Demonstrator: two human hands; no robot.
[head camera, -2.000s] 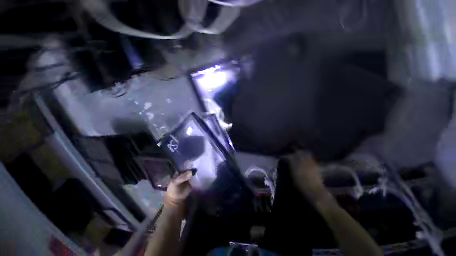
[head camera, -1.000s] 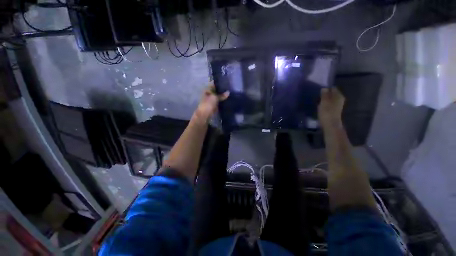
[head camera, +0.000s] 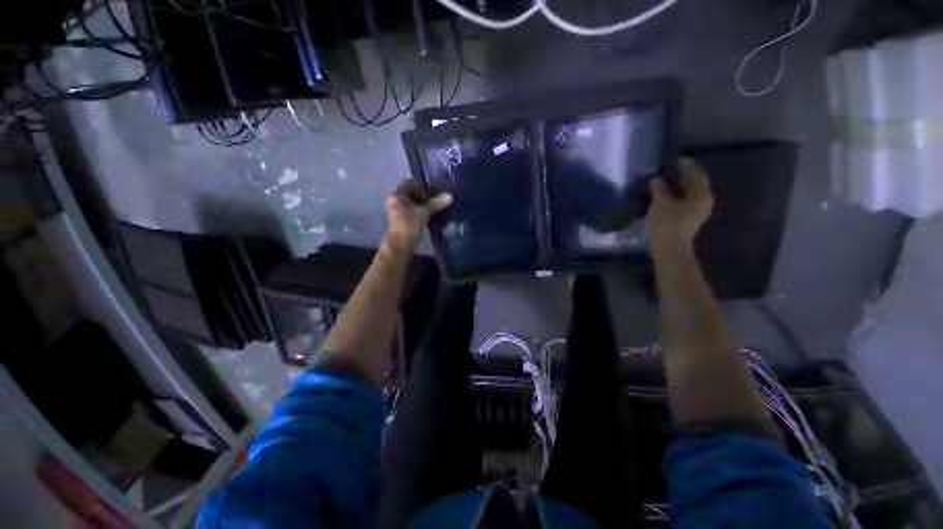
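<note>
A wide black two-section tray (head camera: 543, 196) with two glossy dark panels, face up, is between my hands in the middle of the view. Lights reflect in both panels. My left hand (head camera: 409, 219) grips its left edge, with the thumb over the rim. My right hand (head camera: 681, 201) grips its right edge. Another dark frame edge (head camera: 517, 106) shows just behind its far side; I cannot tell whether it touches the held tray. The tray's underside is hidden.
A dark slab (head camera: 750, 222) lies to the right. Stacked dark trays (head camera: 196, 284) stand on the floor at left, with another pile (head camera: 329, 277) beside them. White cables (head camera: 533, 387) hang near my legs. Dark units (head camera: 243, 57) and thin cables are at upper left.
One second ago the tray lined up with the frame behind it; now it sits slightly left and tilted, uncovering that frame's far edge. Both hands moved with it. Earlier, my right hand was lower and blurred.
</note>
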